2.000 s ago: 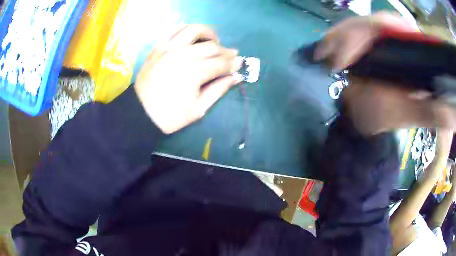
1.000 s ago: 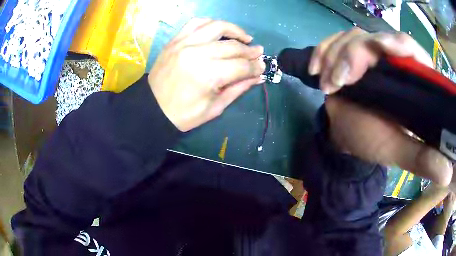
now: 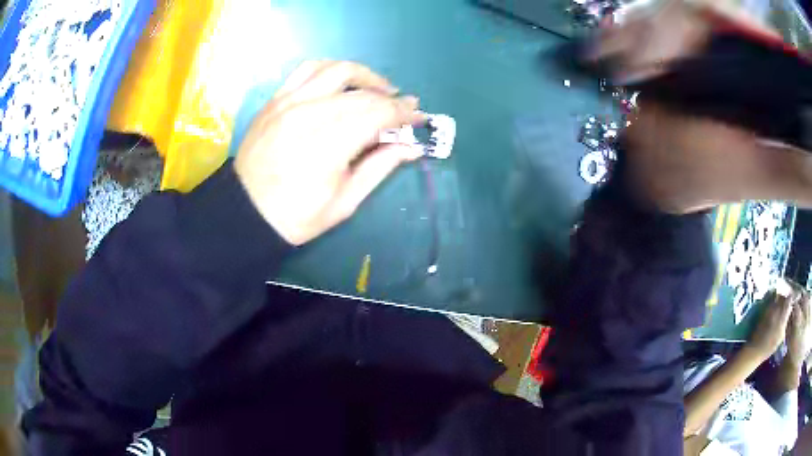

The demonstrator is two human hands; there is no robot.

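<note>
My left hand [image 3: 325, 147] holds a white plastic bracket [image 3: 442, 136] with a small dark component at its fingertips, over the green mat. Thin red and dark lead wires [image 3: 433, 209] hang from it to a tiny white plug [image 3: 433, 269]. My right hand [image 3: 659, 49], blurred, grips the black and red electric screwdriver [image 3: 730, 85] at the upper right, apart from the bracket. The screwdriver's tip is too blurred to make out.
A blue tray [image 3: 78, 147] heaped with white brackets stands at the upper left, beside yellow material [image 3: 182, 98]. A white ring part [image 3: 593, 166] lies among dark-silver components [image 3: 598, 132]. Another person's hands [image 3: 783, 312] are at the right, near more white parts [image 3: 755, 254].
The screwdriver in my right hand was at the bracket one second ago and has moved away to the upper right. My left hand has shifted slightly left with the bracket.
</note>
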